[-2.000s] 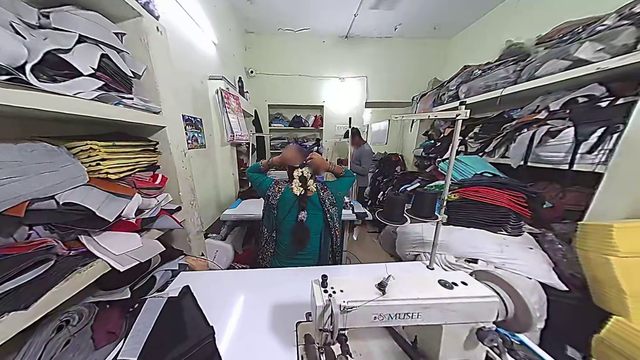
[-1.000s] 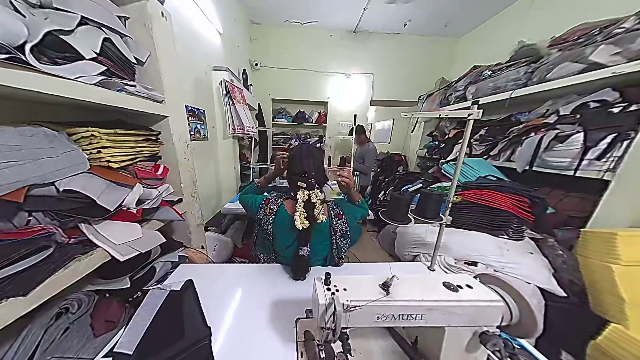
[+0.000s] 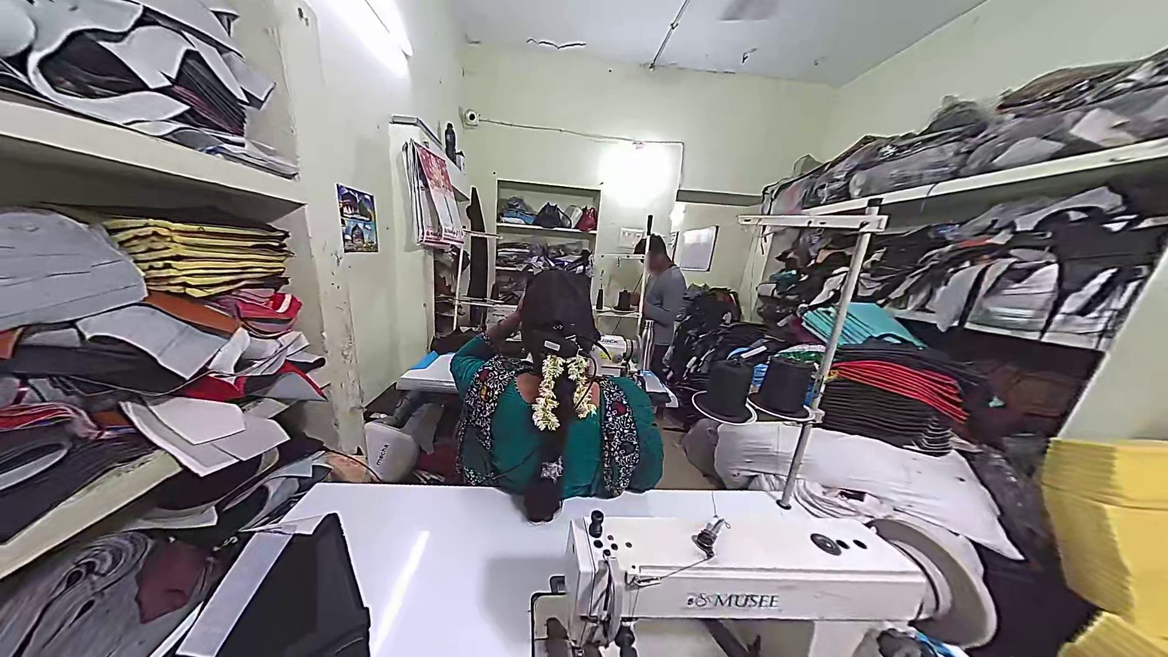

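Observation:
Neither my left hand nor my right hand shows in the head view. In the lower right of the view stands a white industrial sewing machine [image 3: 766, 570] with a handwheel [image 3: 949, 584] on its right end. It is mounted at a white tabletop [image 3: 447, 557]. Behind it rises a metal thread stand [image 3: 835, 338], with two black thread cones [image 3: 730, 388] beside its pole. A black fabric piece with a pale strip [image 3: 310, 593] lies at the table's left side.
Just beyond the table a person in a green garment [image 3: 511, 438] sits facing away; another person [image 3: 666, 292] stands farther back. Shelves of cut fabric pieces [image 3: 182, 338] line the left, and loaded shelves [image 3: 1004, 173] the right. Yellow stacked sheets [image 3: 1109, 520] are at the right edge.
The seated person's raised arms have come down from the head, the right one now out of sight in front of the body. The head has tipped back toward the table.

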